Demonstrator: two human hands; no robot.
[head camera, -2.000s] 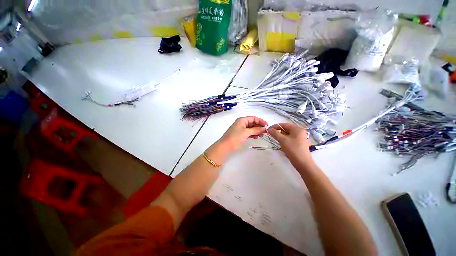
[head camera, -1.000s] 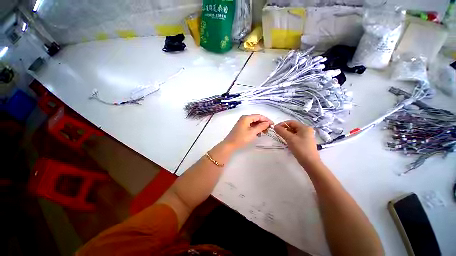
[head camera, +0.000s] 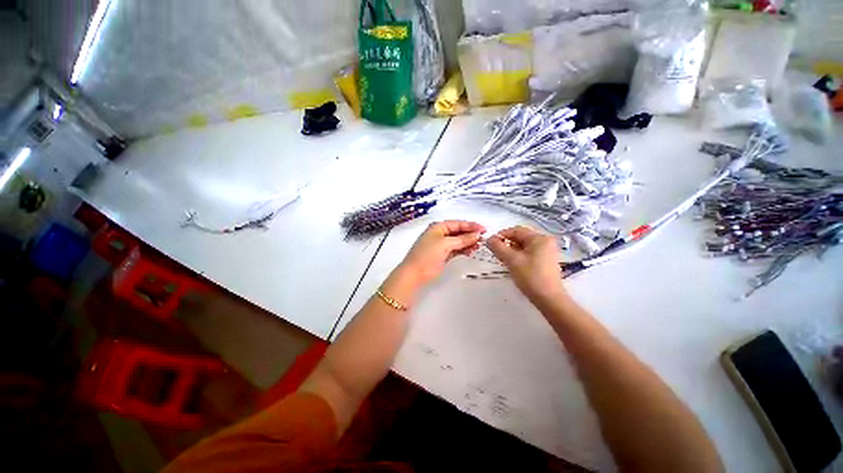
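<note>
My left hand (head camera: 447, 244) and my right hand (head camera: 529, 259) meet fingertip to fingertip over the table. My left hand pinches a tiny white piece, too small to make out. My right hand pinches thin wires; several wire ends (head camera: 486, 274) show below the fingers. A white cable (head camera: 679, 208) with a dark sleeve and a red-orange band runs from behind my right hand to the second bundle. A large bundle of white cables (head camera: 545, 166) lies just beyond my hands, its dark reddish wire ends (head camera: 386, 214) pointing left.
A second cable bundle (head camera: 772, 217) lies at right. A smartphone (head camera: 784, 397) is at the right front. A thin white harness (head camera: 245, 224) lies at left. A green bag (head camera: 386, 74), black item (head camera: 320, 119) and clear bags (head camera: 667, 65) stand at the back. Red stools (head camera: 152, 383) are below left.
The camera view has shifted, showing more of the back wall. Both hands stay together at the same spot near the bundle, with only small finger movements.
</note>
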